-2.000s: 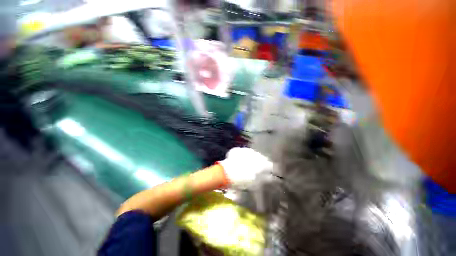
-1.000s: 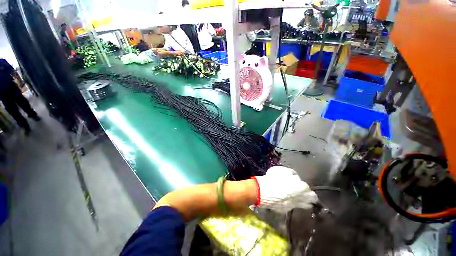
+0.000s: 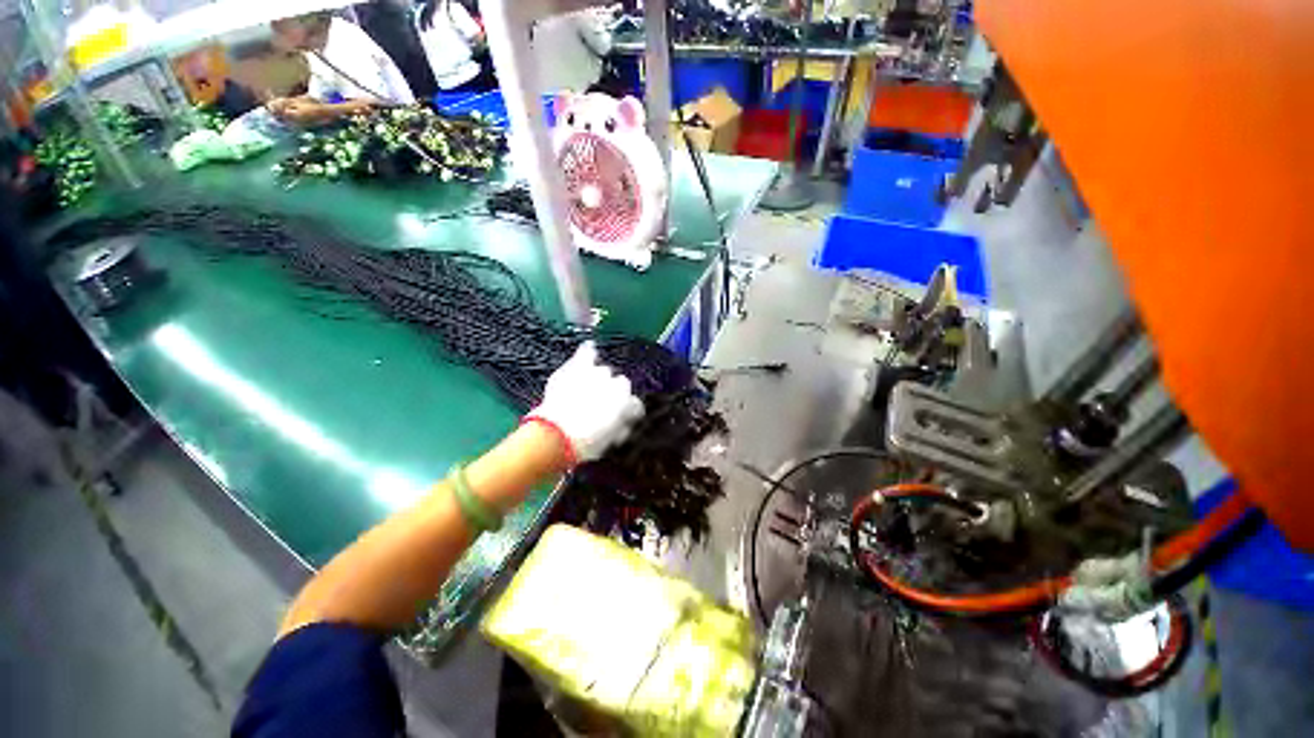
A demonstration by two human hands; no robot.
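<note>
A long bundle of thin black cables (image 3: pixel 418 300) fans across the green table, its reddish-brown ends hanging in a tangle at the near edge. My left hand (image 3: pixel 591 405), in a white cotton glove with a red cuff, is on the bundle just behind these ends. Its fingers look curled, but I cannot tell whether they grip a cable. My right hand is not visible. A shiny yellow-wrapped block (image 3: pixel 620 629) lies below my left forearm.
The machine's dark metal parts (image 3: pixel 958 421) and an orange-red hose loop (image 3: pixel 944 594) are at right. An orange hood (image 3: pixel 1153 188) fills the upper right. A pink-and-white fan (image 3: pixel 608 180) and a white post (image 3: pixel 541 173) stand on the green table (image 3: pixel 274 389). A person sits behind it.
My left hand has moved left from over the machine bed onto the cable bundle. The view has shifted and is sharper, with more of the machine and yellow block showing.
</note>
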